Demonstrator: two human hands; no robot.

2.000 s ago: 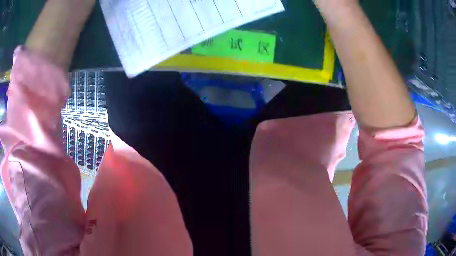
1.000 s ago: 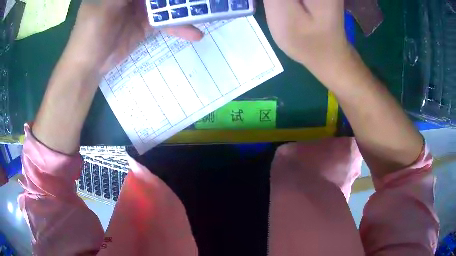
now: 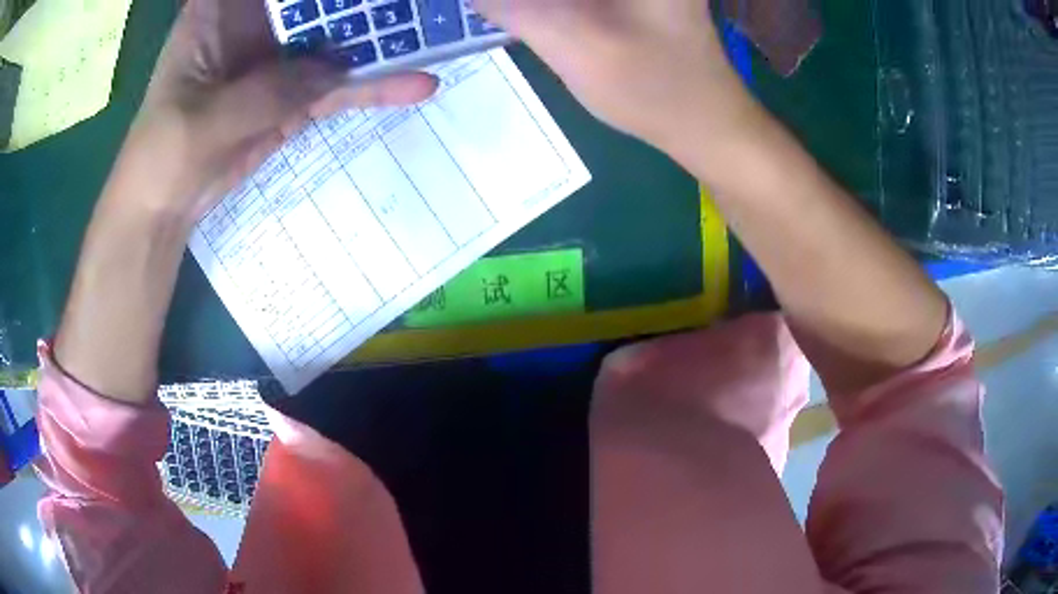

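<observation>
A white-silver calculator (image 3: pixel 389 26) with dark blue keys is at the top edge of the head view, its upper part cut off. My left hand (image 3: pixel 249 99) holds it from the left and below, thumb along its lower edge. My right hand (image 3: pixel 615 52) is at the calculator's right side, partly over its keys; its fingers are cut off by the top edge, so I cannot tell whether they grip. A white record form (image 3: pixel 395 209) with a printed grid lies tilted on the green mat below the calculator, partly covered by my left hand.
A green label (image 3: pixel 499 284) and yellow tape (image 3: pixel 534 330) line the bench edge. A yellow note card (image 3: pixel 64 70) lies far left, a brown-red flat piece (image 3: pixel 780 33) at upper right. Clear trays (image 3: pixel 1004 151) stand at the right. Trays with dark grids (image 3: pixel 215 458) are below the bench at left.
The calculator has come into view, held in my left hand. Since one second ago, calculator, form and mat have shifted left in view, and my right hand has come over the calculator's right side.
</observation>
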